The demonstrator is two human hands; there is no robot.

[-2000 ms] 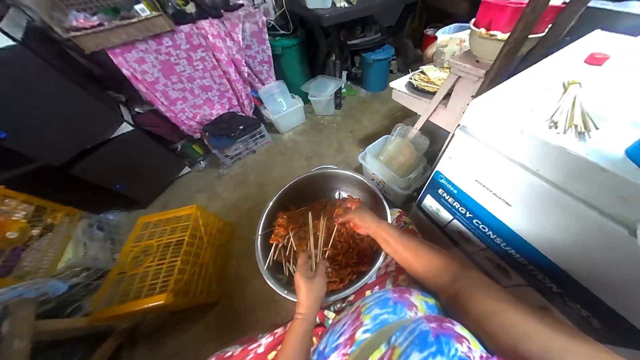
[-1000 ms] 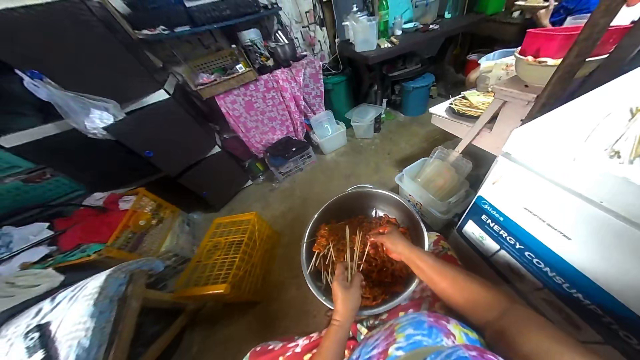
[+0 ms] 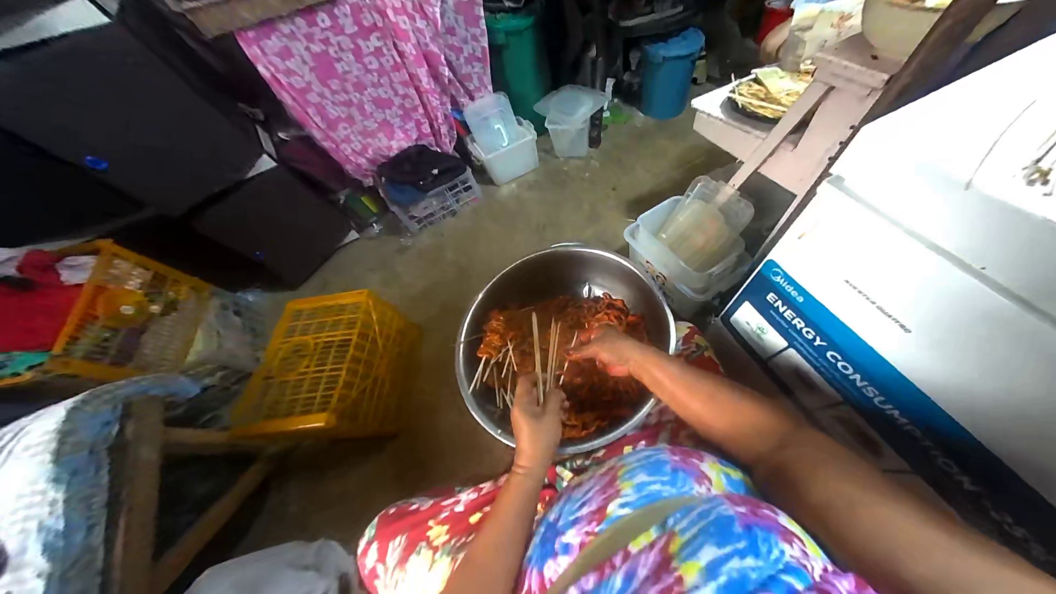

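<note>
A large round metal basin (image 3: 569, 257) stands between the knees, holding strips of red-brown marinated food, likely meat (image 3: 590, 417). My left hand (image 3: 538, 412) is closed on several thin wooden skewers (image 3: 552, 346) that point up over the basin. Just to its right, my right hand (image 3: 609, 351) dips its fingers into the food beside the skewer tips; whether it pinches a piece is hard to tell. On the basin's left side lie loaded skewers (image 3: 499, 367), their bare ends pointing toward its left rim.
A yellow plastic crate (image 3: 330, 363) stands on the floor at left. Right of the basin are stacked clear containers (image 3: 689, 247) and a white appliance (image 3: 932, 247) with a blue label. A pale wooden stand (image 3: 825, 107) bears a plate of sticks (image 3: 767, 92). Farther back are a green bin (image 3: 518, 62) and a blue bin (image 3: 670, 74).
The view has swung away and back. Both hands stay over the basin, the left still around the skewers and the right at the food.
</note>
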